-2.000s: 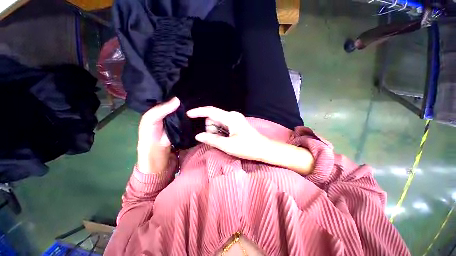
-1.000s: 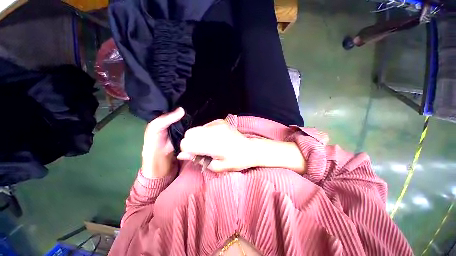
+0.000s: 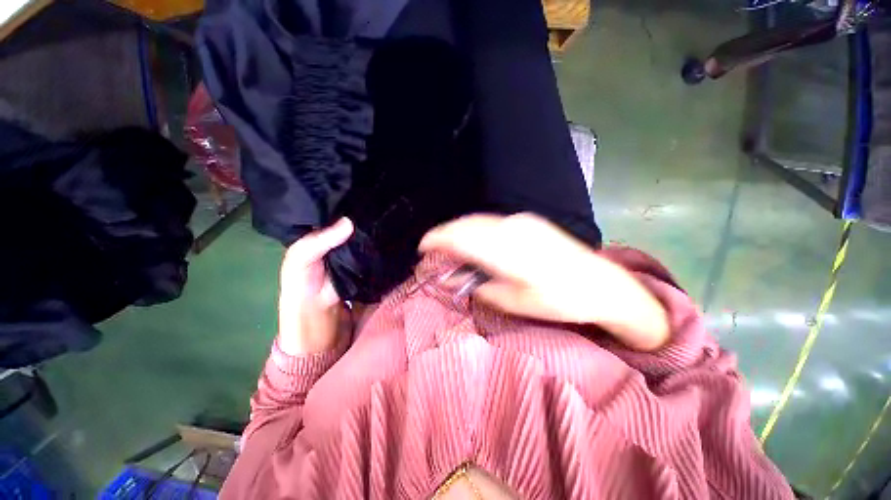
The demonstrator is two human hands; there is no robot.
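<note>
The black garment [image 3: 259,127] lies over the lap and hangs toward the top left. Its gathered section [image 3: 330,122] shows rows of tight puckers above my left hand. My left hand [image 3: 315,283] pinches the garment's edge between thumb and fingers. My right hand [image 3: 532,269] is blurred, apart from the cloth, at the right of it. Small silver thread snips [image 3: 469,283] show under its fingers, partly hidden by the palm. I cannot make out any loose thread clearly.
A large black garment pile [image 3: 98,225] hangs at the left. A red plastic-lined bin [image 3: 210,137] stands beside the lap. A table's wooden part [image 3: 567,21] is at the top. A blue-edged grey sling [image 3: 872,127] is at the right, and a blue crate [image 3: 147,483] at the bottom left.
My right hand came to the left hand at the cloth, then moved away to the right with the snips. My left hand keeps its pinch on the garment, slightly lower than at first.
</note>
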